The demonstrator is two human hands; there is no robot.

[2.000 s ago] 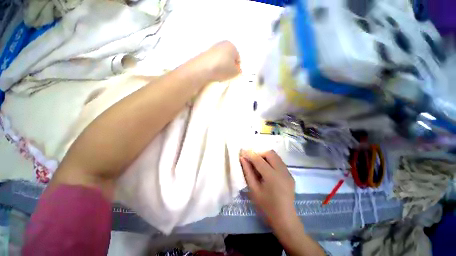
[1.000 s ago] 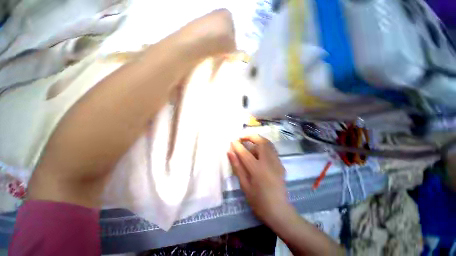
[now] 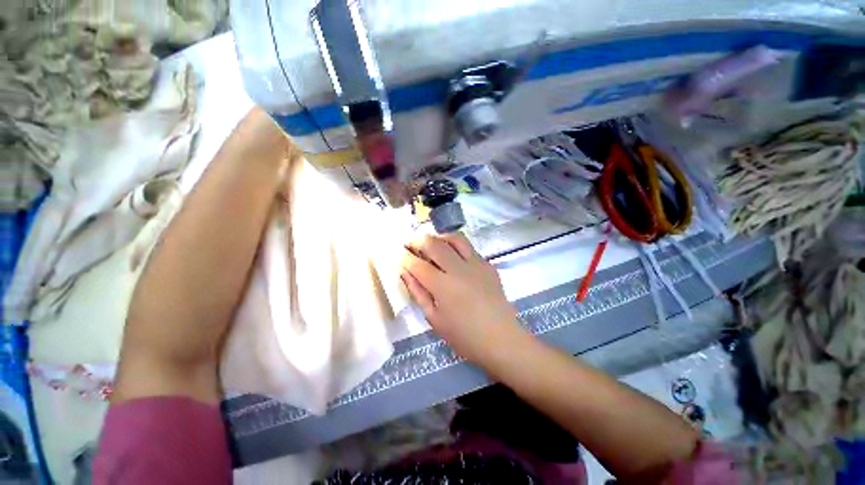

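Observation:
The cream garment piece [image 3: 313, 313] runs in folds from under the sewing machine head [image 3: 408, 95] down over the table's front edge. It is glaring white by the needle area. My left forearm crosses the cloth at left, and my left hand [image 3: 268, 142] is mostly hidden behind the machine head, so its fingers do not show. My right hand [image 3: 455, 289] lies on the near side of the needle, its bent fingers on the garment's right edge. The presser foot [image 3: 394, 194] is partly lost in glare. A dark knurled knob [image 3: 444, 216] stands just beyond my right fingers.
Orange-handled scissors [image 3: 645, 194] and a red stick-like item [image 3: 593, 272] lie right of my right hand. White-lilac strips [image 3: 555, 175] lie behind them. Beige ties [image 3: 797, 180] hang at far right. Crumpled beige cloth [image 3: 81, 66] fills the upper left. The ruler-marked edge [image 3: 560, 308] runs in front.
The view has shifted and is sharper, with the machine head now across the top. My left hand, a visible fist on the cloth earlier, is now behind the head. My right hand remains at the garment's edge.

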